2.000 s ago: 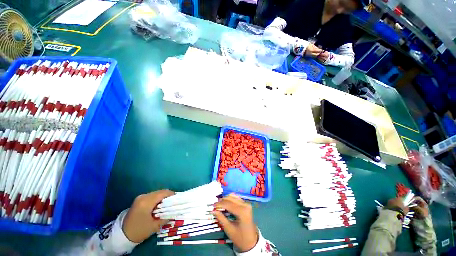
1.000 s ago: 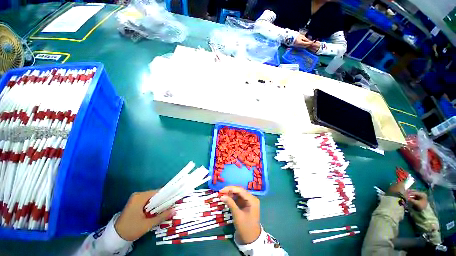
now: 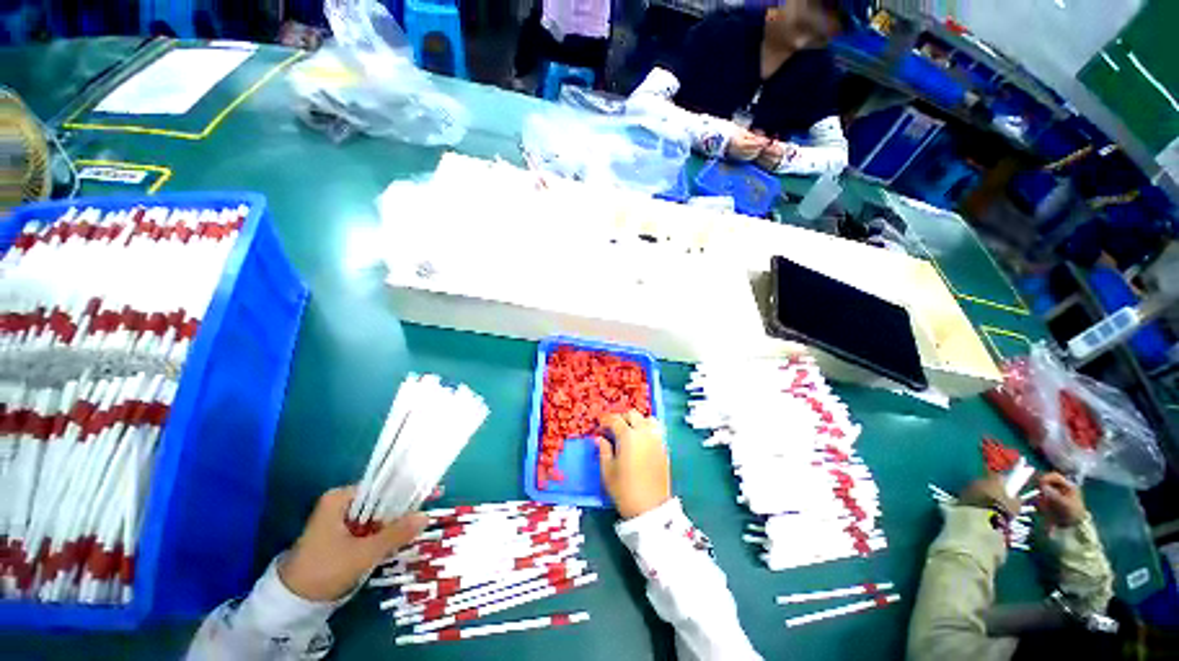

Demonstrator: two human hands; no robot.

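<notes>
My left hand (image 3: 339,549) grips a fanned bundle of white tubes (image 3: 420,439), held upright and tilted right, with some red at their lower ends by my fingers. My right hand (image 3: 634,465) is over the small blue tray (image 3: 569,487), its fingertips down at the red fittings (image 3: 588,387); whether they pinch one is hidden. A bare blue patch shows at the tray's near end. A heap of tubes with red bands (image 3: 485,562) lies on the bench between my hands.
A blue crate (image 3: 226,439) full of banded tubes stands left. A cream box (image 3: 543,320) with white pieces and a black tablet (image 3: 847,320) lies across the bench. Another banded heap (image 3: 795,465) is right of the tray. Another worker's hands (image 3: 1028,497) are far right; a person sits opposite.
My right hand has moved from the banded heap up and into the tray. My left hand has shifted slightly left, with its bundle now more upright. The camera view has also shifted.
</notes>
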